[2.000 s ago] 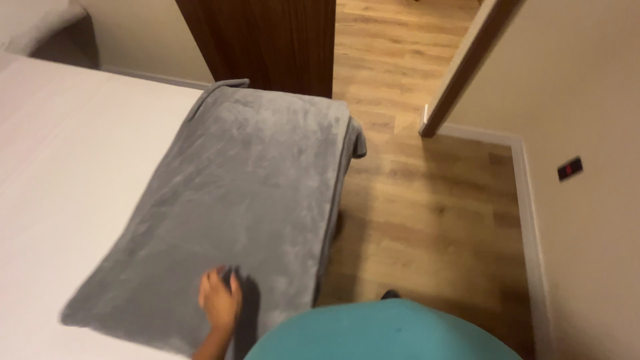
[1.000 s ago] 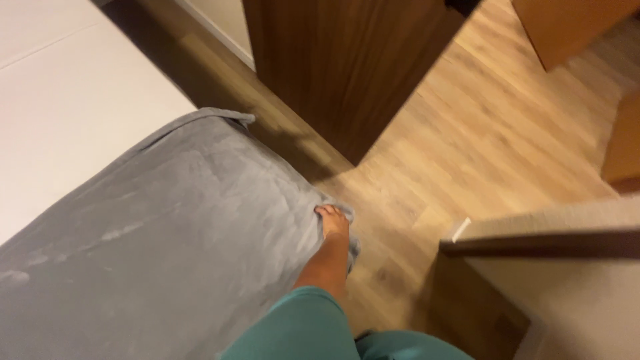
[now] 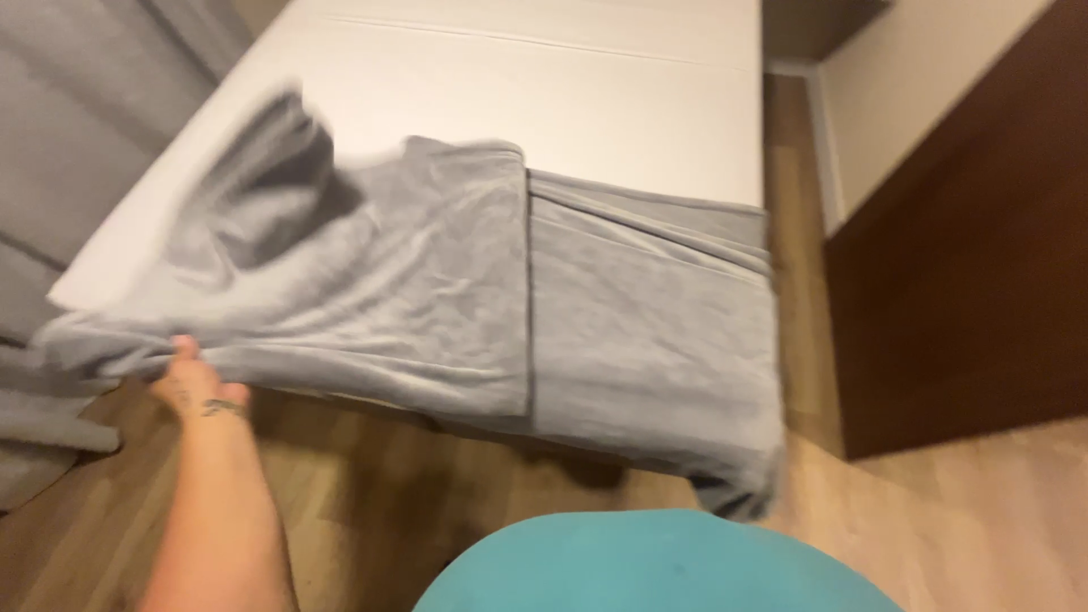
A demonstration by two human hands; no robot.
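A grey plush blanket (image 3: 646, 331) lies across the end of a bed with a white mattress (image 3: 595, 93). On the left part, a second layer of the blanket is folded over, with a straight edge near the middle. Its far left corner stands up in a blurred, raised fold. My left hand (image 3: 200, 387) is at the blanket's near edge on the left and grips the cloth there; some fingers are hidden. At the right corner the blanket hangs over the bed's edge. My right hand is out of view.
Grey curtains (image 3: 102, 110) hang along the left side, close to the bed. A dark brown wooden panel (image 3: 969, 255) stands to the right, across a narrow strip of wood floor (image 3: 790, 170). My teal clothing (image 3: 663, 565) shows at the bottom.
The view has swung left along the bed's end. The blanket's left part now shows a raised corner and rumpled folds. One hand earlier touched the blanket's right corner; my left hand is now at its left.
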